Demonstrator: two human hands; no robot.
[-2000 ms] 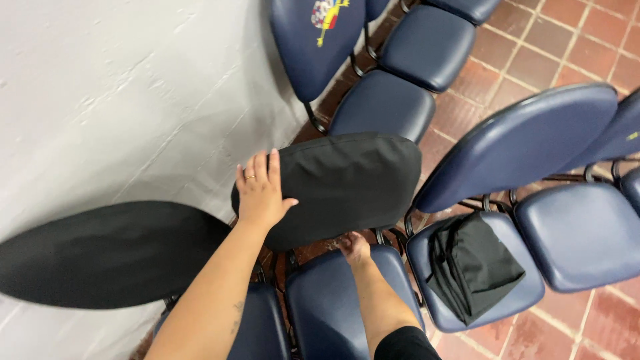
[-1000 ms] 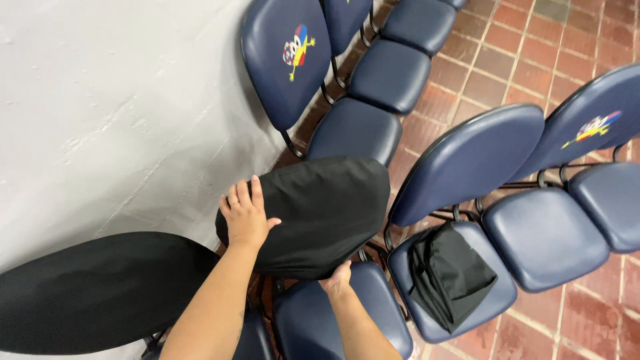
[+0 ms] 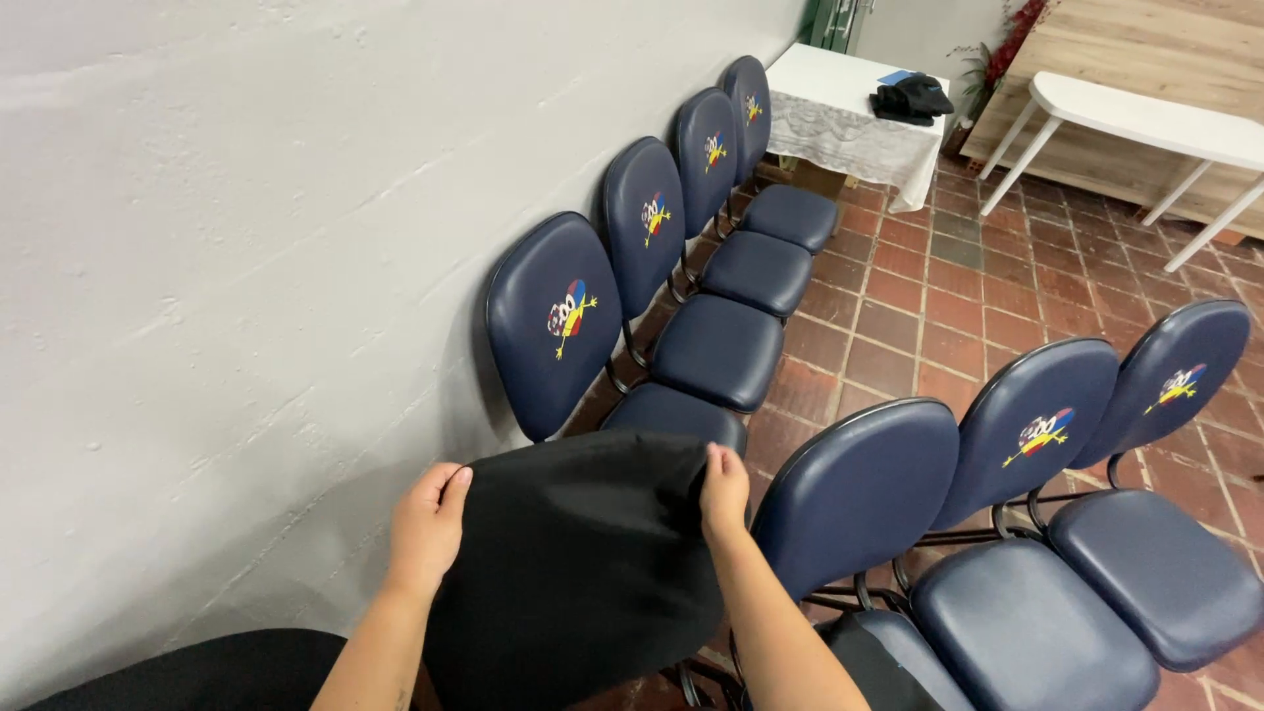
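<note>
A black fabric cover lies over a chair backrest at the lower middle of the head view. My left hand pinches its upper left corner between thumb and fingers. At the upper right corner, my right hand grips the cloth. The backrest itself is hidden under the black fabric. Another black-covered backrest shows at the bottom left. Partly behind my right forearm, folded black cloth rests on a blue chair seat.
Blue padded chairs with cartoon prints, such as this backrest, line the pale wall. More chairs stand at right. Farther off are a cloth-covered table holding a black cap and a white table on the tiled floor.
My right hand has moved from the lower edge of the covered backrest up to its upper right corner. My left hand now pinches the upper left corner. The view has tilted up.
</note>
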